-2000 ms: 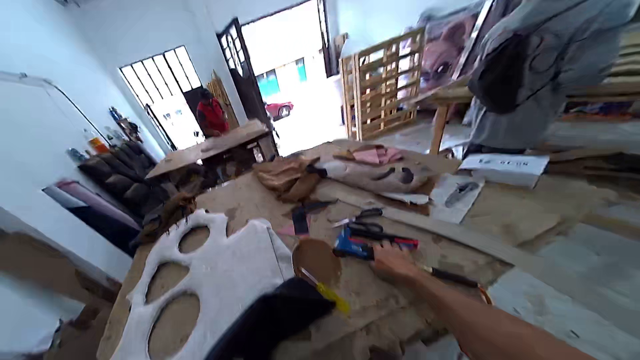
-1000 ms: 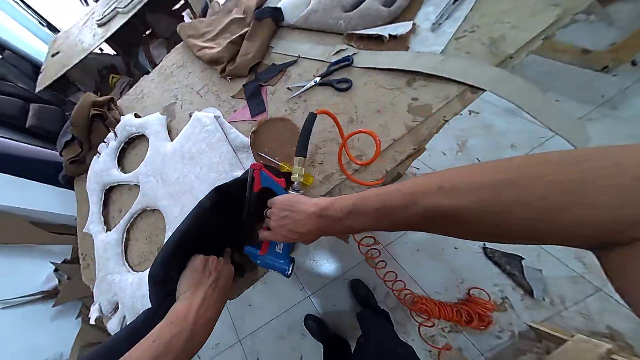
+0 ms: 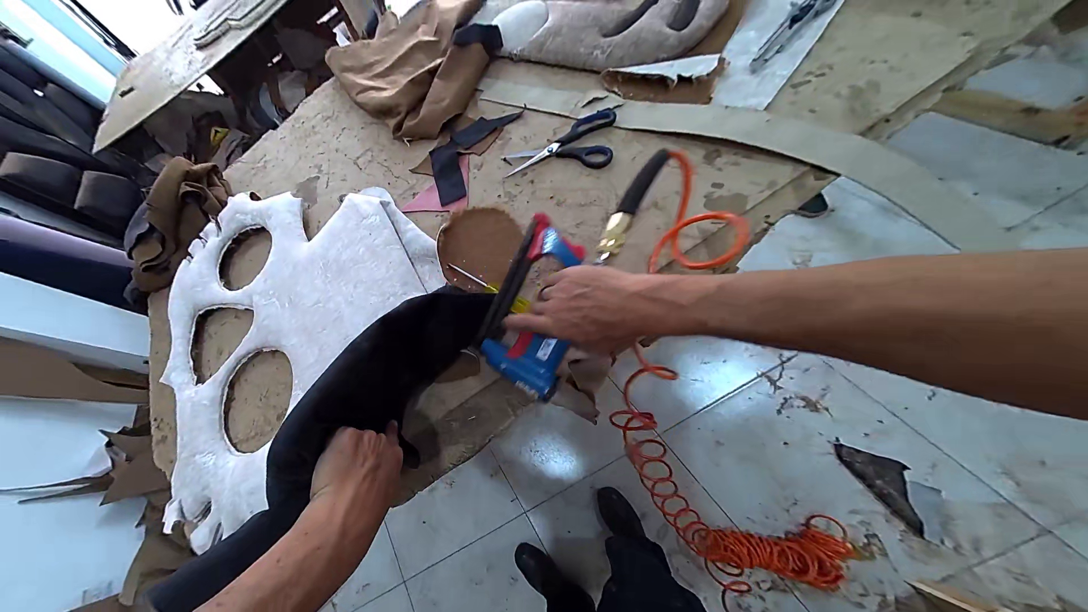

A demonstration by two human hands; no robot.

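My right hand (image 3: 586,308) grips a blue and red pneumatic stapler (image 3: 523,361), whose brass fitting joins an orange coiled air hose (image 3: 671,501). The stapler's dark magazine touches or nearly touches the end of a curved black upholstered piece (image 3: 348,374). Lower down, my left hand (image 3: 359,463) holds that black piece by its inner edge; the fingertips are hidden beneath it. A white padding sheet (image 3: 340,255) with several oval holes lies under and beside the black piece. Partly behind the stapler, a yellow-handled screwdriver (image 3: 518,303) rests by a round brown piece (image 3: 480,242).
Scissors with dark handles (image 3: 586,140) lie on the worn worktable (image 3: 544,195), near black fabric scraps (image 3: 450,170). Brown fabric (image 3: 404,68) is heaped farther back. A long pale strip (image 3: 816,144) runs off the right edge. Hose coils and a scrap (image 3: 880,484) lie on the tiled floor.
Two seconds ago the stapler was at the table with my right hand on it; now it is at the black piece. My left hand has come into view onto that piece. The view has tilted down.
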